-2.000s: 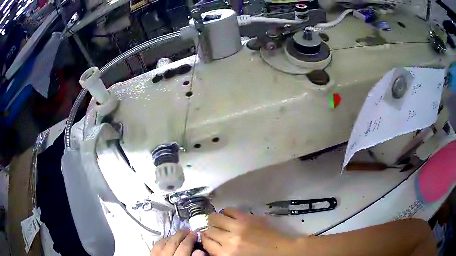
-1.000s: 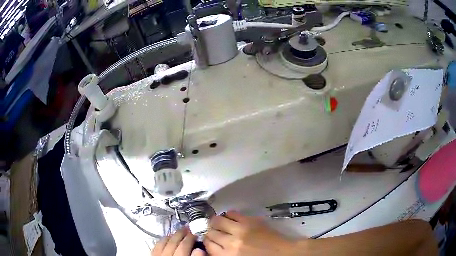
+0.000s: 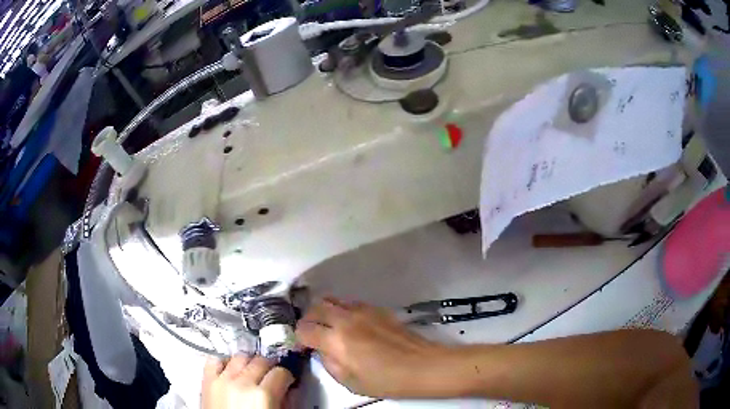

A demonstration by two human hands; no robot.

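A dark piece of the garment (image 3: 293, 361) shows between my two hands, just below the lower tension knob of the cream sewing machine (image 3: 344, 172). My left hand (image 3: 244, 385) is cut off by the bottom edge, with its fingers bent on the work. My right hand (image 3: 356, 343) reaches in from the right, its fingertips at the dark fabric beside the knob. The needle and presser foot are hidden. More black fabric with a white layer (image 3: 104, 319) hangs at the left of the machine head.
Black thread snips (image 3: 479, 307) lie on the bed right of my right hand. A white paper note (image 3: 584, 152) hangs over a brown-handled tool (image 3: 568, 240). A pink rounded thing (image 3: 696, 244) is at the right edge. Brown cardboard (image 3: 46, 319) and a white tag (image 3: 62, 374) are at the left.
The view has shifted, so the machine sits further left. My right hand has moved slightly apart from my left, and more dark fabric shows between them.
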